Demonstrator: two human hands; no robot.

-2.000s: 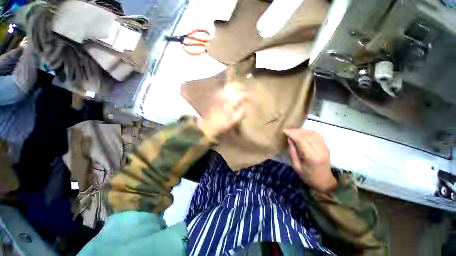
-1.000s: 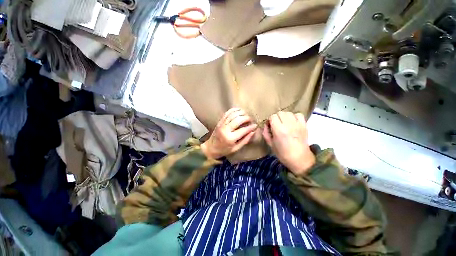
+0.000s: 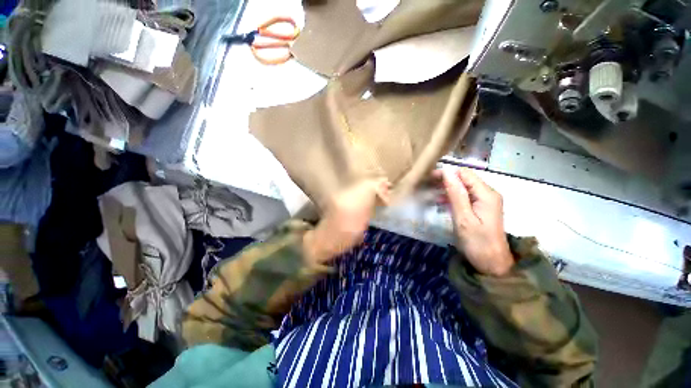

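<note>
A tan-brown panel [image 3: 303, 144] lies on the white table in front of me, its near edge drawn up and folded, with a thin seam line down its middle. My left hand [image 3: 350, 220] is blurred and grips the panel's near edge between thumb and fingers. My right hand [image 3: 476, 220] is off the panel to the right, above the table's front edge, with thumb and forefinger close together. Whether a thread is between those fingertips cannot be seen. A whitish blur lies between the hands.
The sewing machine head [image 3: 530, 45] stands at upper right, with a metal bed plate [image 3: 545, 163] below. Orange-handled snips [image 3: 274, 39] lie at the upper left of the table [image 3: 220, 144]. Bundled pieces [image 3: 98, 45] are at far left, a tied beige bundle [image 3: 163, 250] lower left.
My hands were together at the panel's seam and are now apart. My right hand has moved right, off the panel. The panel's right side has folded inward and its near edge has lifted.
</note>
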